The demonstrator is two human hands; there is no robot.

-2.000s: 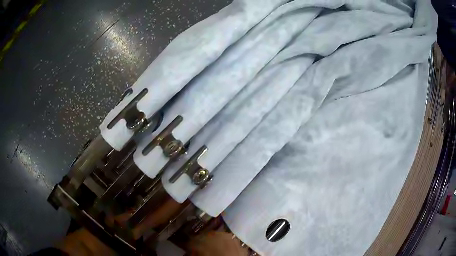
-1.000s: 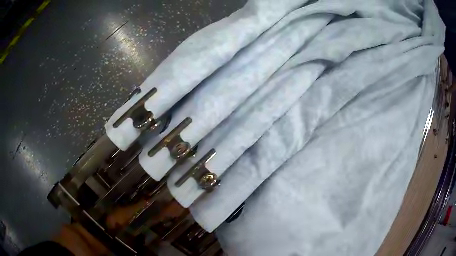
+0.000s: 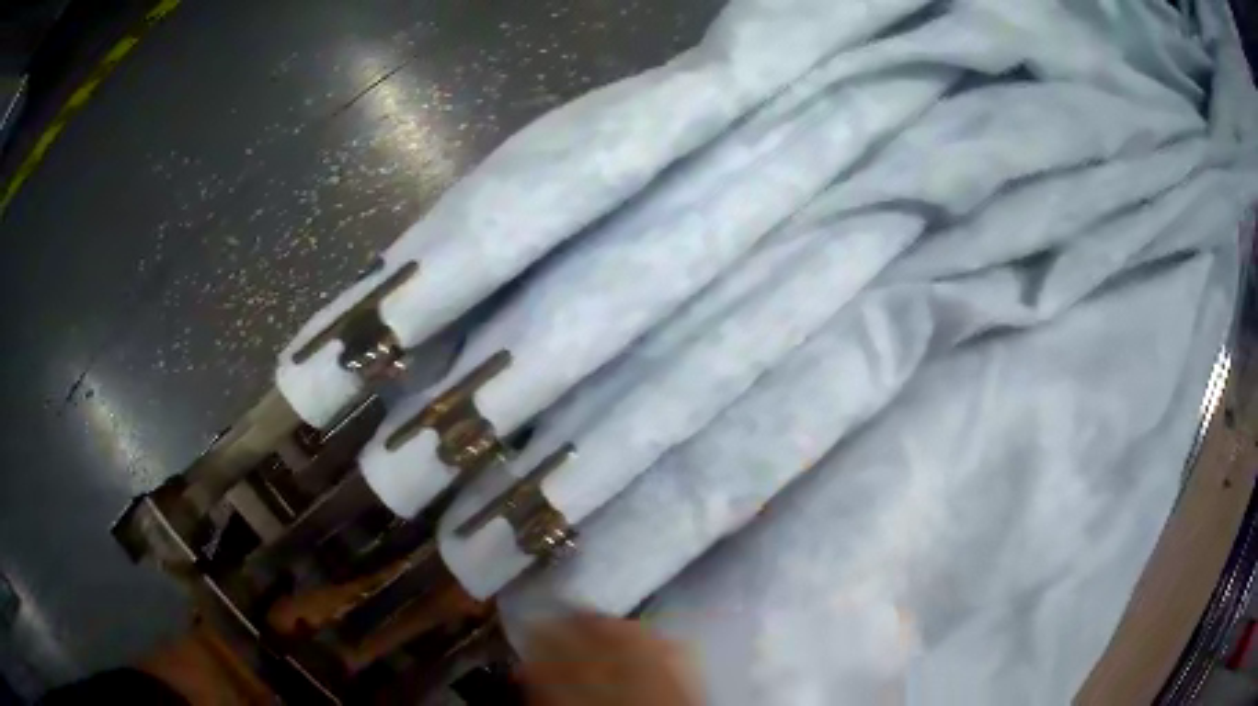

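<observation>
A pale blue-grey panel (image 3: 828, 345) lies in long folds over the rack. Three folds end at dull metal clips: upper (image 3: 362, 324), middle (image 3: 462, 414) and lower (image 3: 531, 508). A fourth fold (image 3: 731, 510) beside them shows no clip. My left hand (image 3: 207, 665) is low at the left, cut off by the bottom edge, its fingers reaching among the rack bars and partly hidden. My right hand (image 3: 607, 665) is blurred at the bottom, over the fourth fold's end. What either hand grips cannot be told.
Rack bars (image 3: 269, 483) and the end rail (image 3: 207, 586) show at lower left. Speckled grey floor (image 3: 248, 207) with a yellow line (image 3: 76, 117) lies beyond. A tan ribbed strip (image 3: 1173, 579) and a shiny rounded edge (image 3: 1221, 607) run along the right.
The fourth fold has risen into a fuller ridge beside the clipped ones. The dark hole near its end is no longer visible. My right hand now shows over the panel's edge.
</observation>
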